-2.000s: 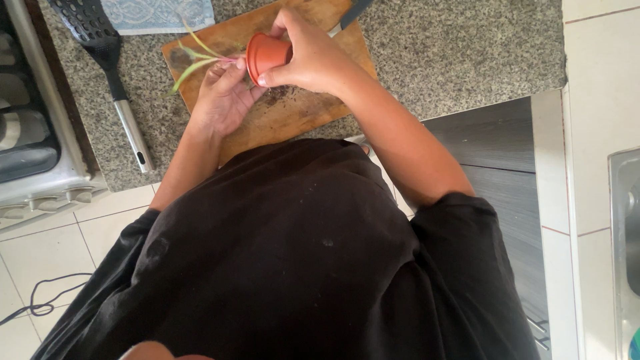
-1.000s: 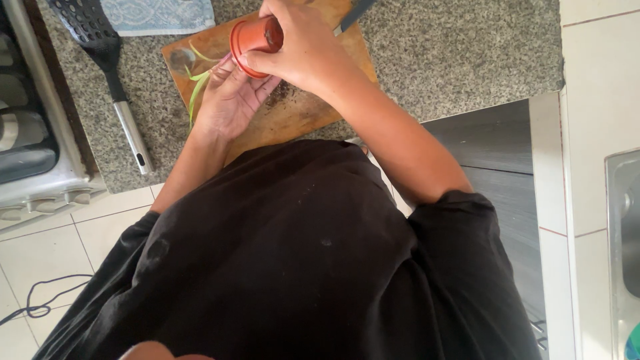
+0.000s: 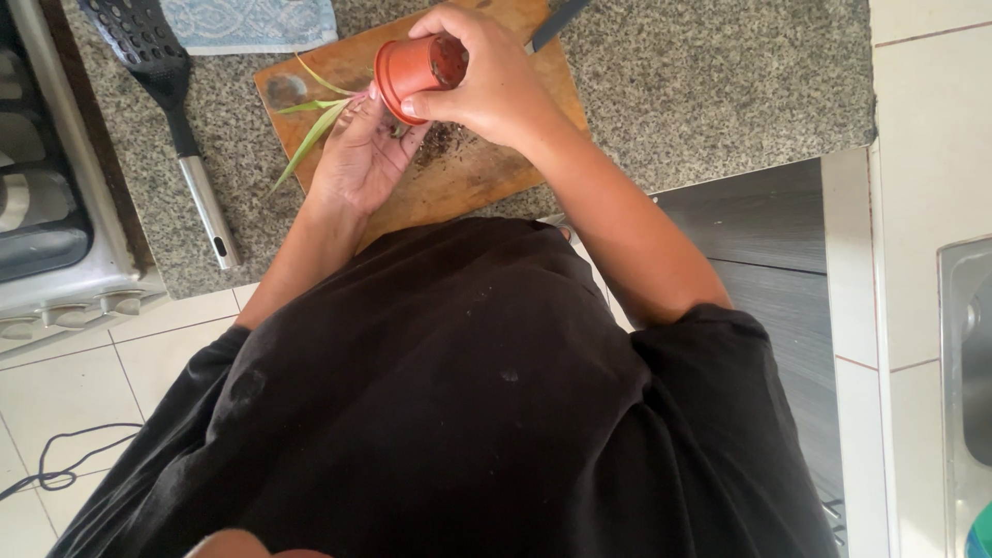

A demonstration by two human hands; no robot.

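Observation:
My right hand (image 3: 492, 85) grips a small orange plastic plant pot (image 3: 411, 70), tipped on its side with its rim to the left and its soiled base to the right. From the rim a plant with narrow green leaves (image 3: 314, 139) and a pinkish stem sticks out leftward. My left hand (image 3: 372, 151) is palm up below the rim, its thumb against the stem; whether its fingers close on the plant cannot be told. Both hands are above a wooden cutting board (image 3: 434, 186), where dark soil crumbs (image 3: 446, 143) lie scattered.
A black slotted turner with a metal handle (image 3: 205, 209) lies on the granite countertop (image 3: 721, 85), beside a gas stove (image 3: 46, 194). A blue patterned cloth (image 3: 252, 23) is behind the board. A knife with a dark handle (image 3: 559, 23) lies at the board's back right. A sink (image 3: 957, 372) stands far right.
The pot was tilted differently a second ago and has turned in my right hand. The leaves, partly behind my left fingers then, now spread out to the left.

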